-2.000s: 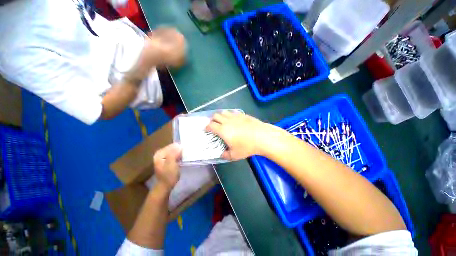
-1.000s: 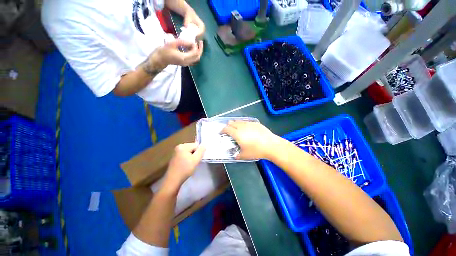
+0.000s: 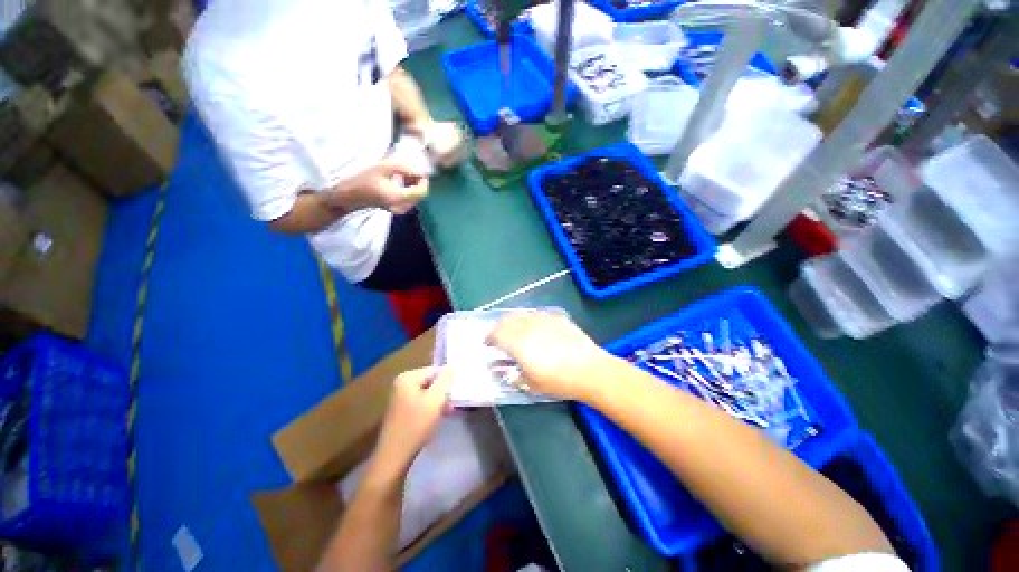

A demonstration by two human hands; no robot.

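Note:
A shallow clear plastic box point(image 3: 467, 335) is at the bench's near edge, partly over the edge. My left hand point(image 3: 420, 400) grips its left side. My right hand point(image 3: 544, 353) reaches into the box, fingers bent down over thin pale pins point(image 3: 505, 374) at its right part. The fingertips are partly hidden and blurred, so whether they hold any pins cannot be told. Right of the box, under my right forearm, a blue bin point(image 3: 654, 508) holds pale rods with darker ends, lying crisscross.
A blue bin of black rings point(image 3: 615, 218) stands farther up the green bench point(image 3: 475, 251). A green press base point(image 3: 514, 151) is beyond it. Clear tubs point(image 3: 888, 263) and a metal post point(image 3: 832, 145) are at right. A person in white point(image 3: 296, 123) works at left. An open carton point(image 3: 358, 408) is below the bench edge.
The view has shifted, showing more of the far bench with a blue tray and press column. My left hand still holds the box and my right hand stays in it.

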